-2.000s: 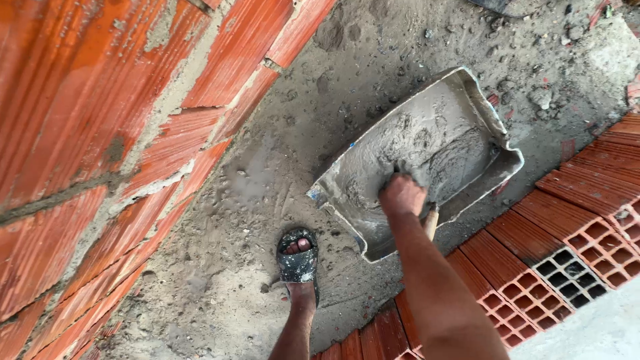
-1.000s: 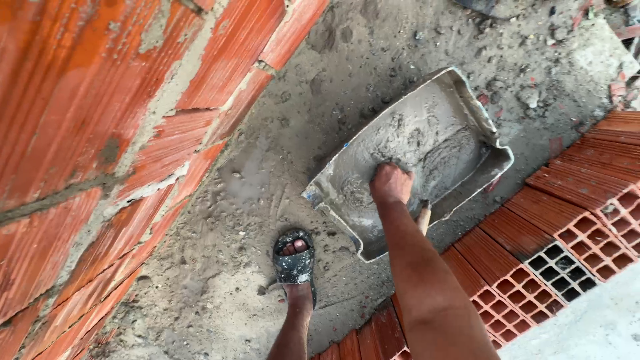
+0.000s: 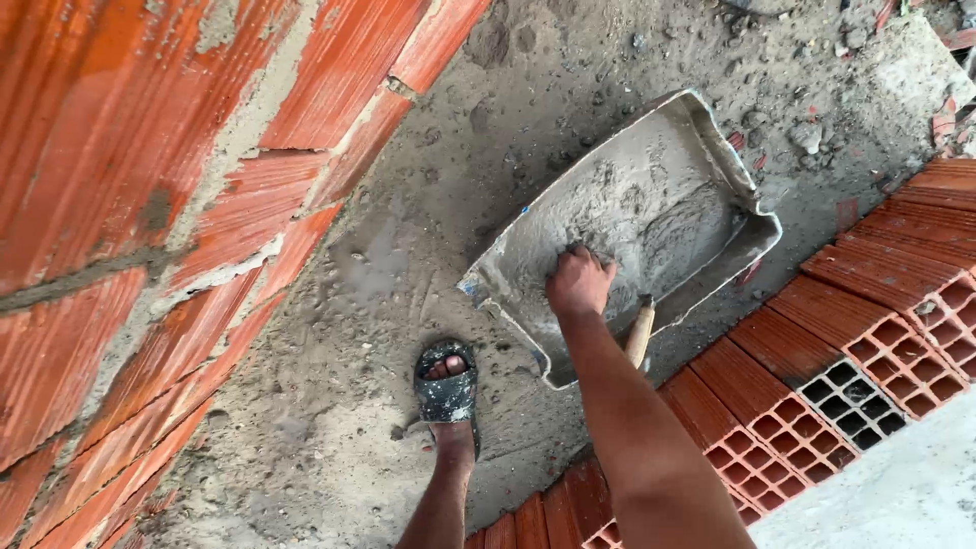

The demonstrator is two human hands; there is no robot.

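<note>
A cut-open plastic tub (image 3: 511,328), coated in grey mortar, lies on the ground. My right hand (image 3: 582,282) reaches into it, back of the hand up, with bent fingers at the wet mortar (image 3: 633,191); the fingertips are partly hidden, so whether they grip any of it cannot be told. Just right of my forearm, a wooden tool handle (image 3: 640,332) with a metal collar leans over the tub's near side, not touched by the hand; its working end is not clearly seen. My left hand is out of view.
A wall of red hollow bricks (image 3: 206,221) with mortar joints rises at left. Stacked hollow clay bricks (image 3: 823,313) run along the lower right beside a pale surface (image 3: 900,488). My sandaled foot (image 3: 447,389) stands on gritty ground, with rubble (image 3: 808,137) at upper right.
My right hand stays in the tub, its fingers shifting a little in the mortar. A dark piece visible at the fingers two seconds ago no longer shows. Tub and foot have not plainly moved.
</note>
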